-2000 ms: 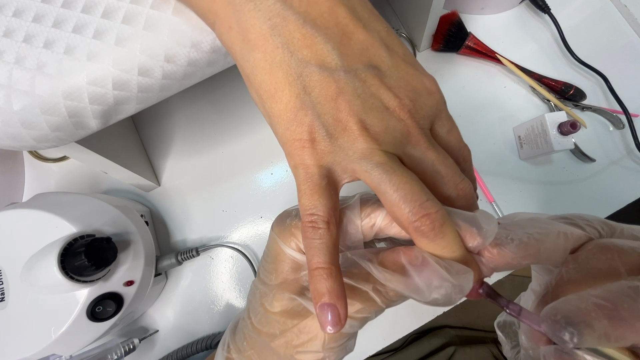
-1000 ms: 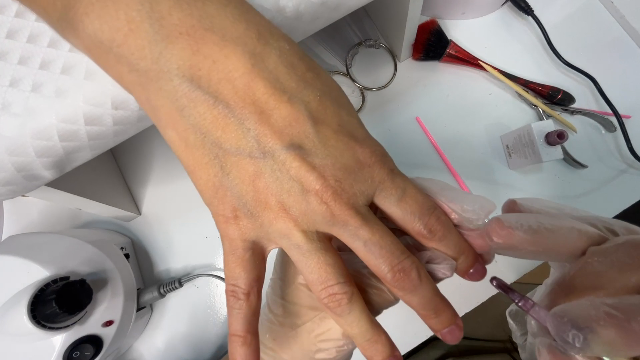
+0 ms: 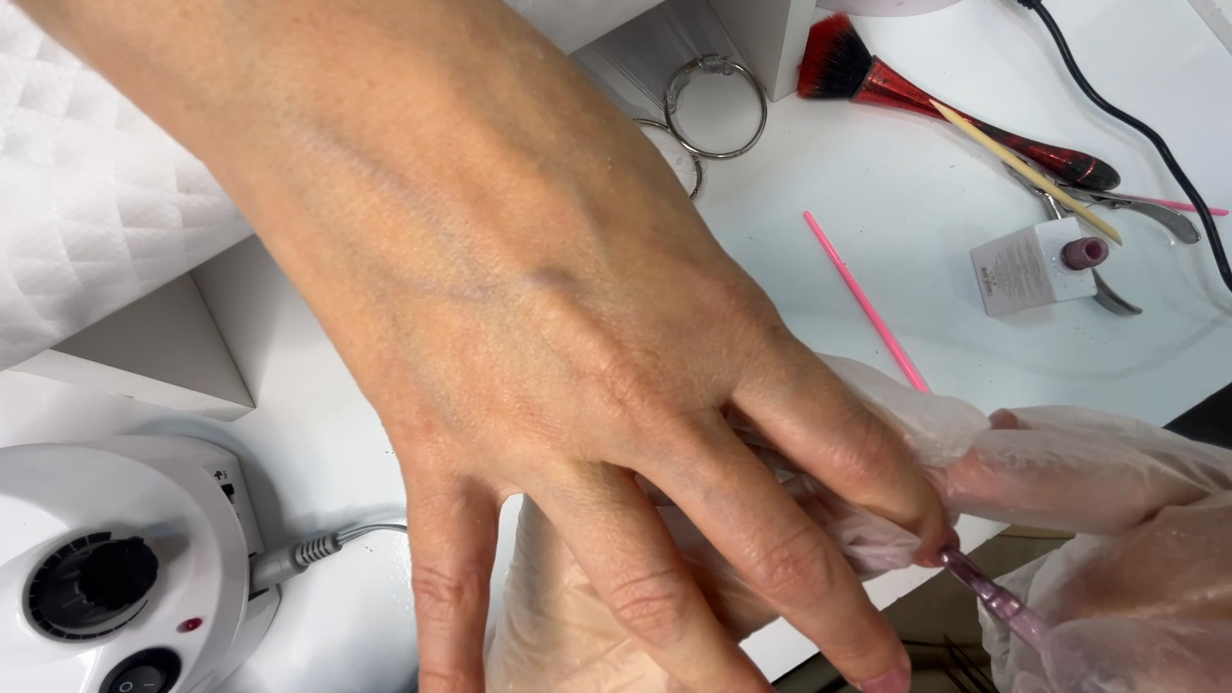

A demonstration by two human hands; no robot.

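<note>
Another person's bare hand [image 3: 568, 337] reaches down from the upper left with its fingers spread, palm down. My left hand [image 3: 626, 568], in a translucent glove, is mostly hidden beneath it and supports the outer finger at the right near its tip. In my gloved right hand [image 3: 1116, 549], at the right edge, is a nail polish brush [image 3: 1001, 602] loaded with mauve polish. Its tip touches the end of that outer finger. An open white polish bottle [image 3: 1025, 265] with a mauve-stained neck stands at the upper right, above my right hand.
A white nail drill unit [image 3: 144, 568] with a cable is at the lower left, near a quilted white cushion [image 3: 87, 183]. At the upper right lie a red makeup brush [image 3: 905, 87], a wooden stick [image 3: 1025, 168], metal nippers [image 3: 1116, 298] and a pink stick [image 3: 866, 298]. Metal rings [image 3: 717, 106] lie nearby.
The brush was apart from the fingertip one second ago and now touches it. The other person's hand has shifted and its fingers are more spread than two seconds ago.
</note>
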